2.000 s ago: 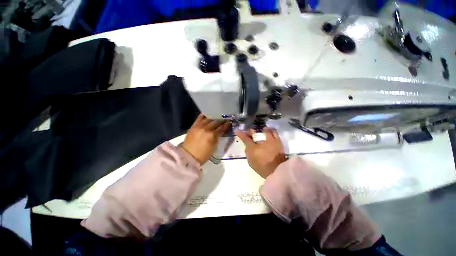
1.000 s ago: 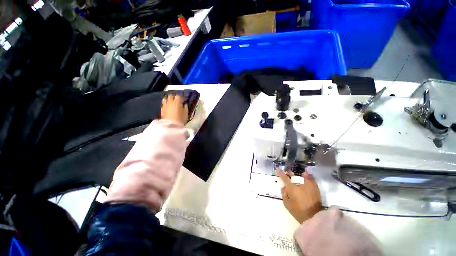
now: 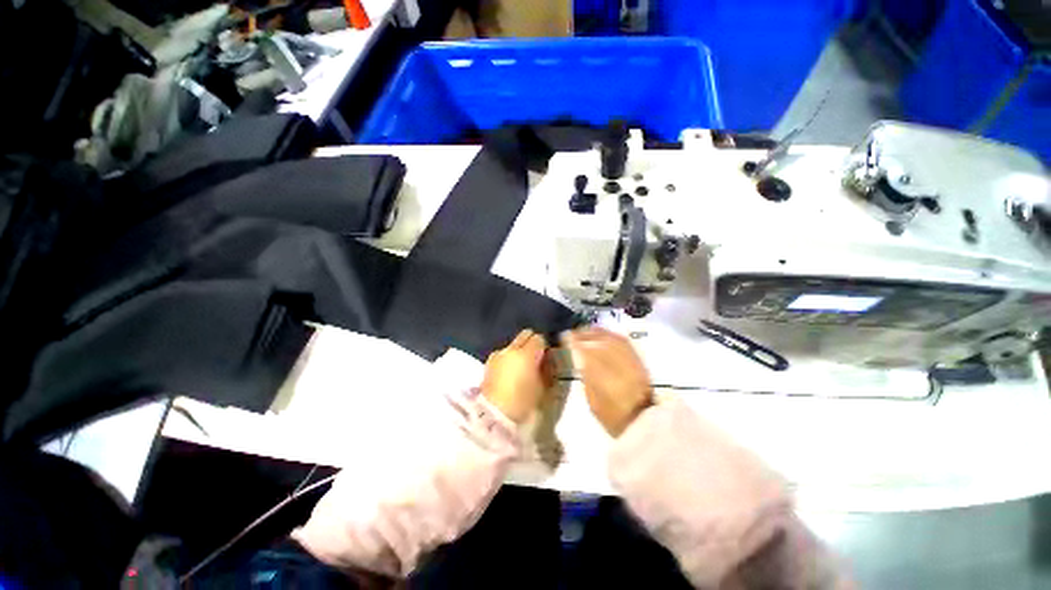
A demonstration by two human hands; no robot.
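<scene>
A black fabric panel (image 3: 461,302) runs from the pile at left to the needle area of the white sewing machine (image 3: 588,256). My left hand (image 3: 519,371) pinches the panel's near edge, just left of and in front of the presser foot. My right hand (image 3: 607,371) is beside it with fingertips at the panel's end, close to the presser foot (image 3: 599,316). The fingertips and fabric end are small and partly blurred, so the exact grip of the right hand is hard to see.
Folded black bundles (image 3: 277,196) lie at the table's left. A black strip (image 3: 478,207) hangs over the far edge toward a blue bin (image 3: 542,87). Black thread snips (image 3: 743,345) lie on the bed below the lit control panel (image 3: 853,302). Grey pieces lie on another table at far left.
My left hand has come from the bundle at left to the needle area, and a black panel now reaches the presser foot. My right hand stays near the foot. The camera view has shifted.
</scene>
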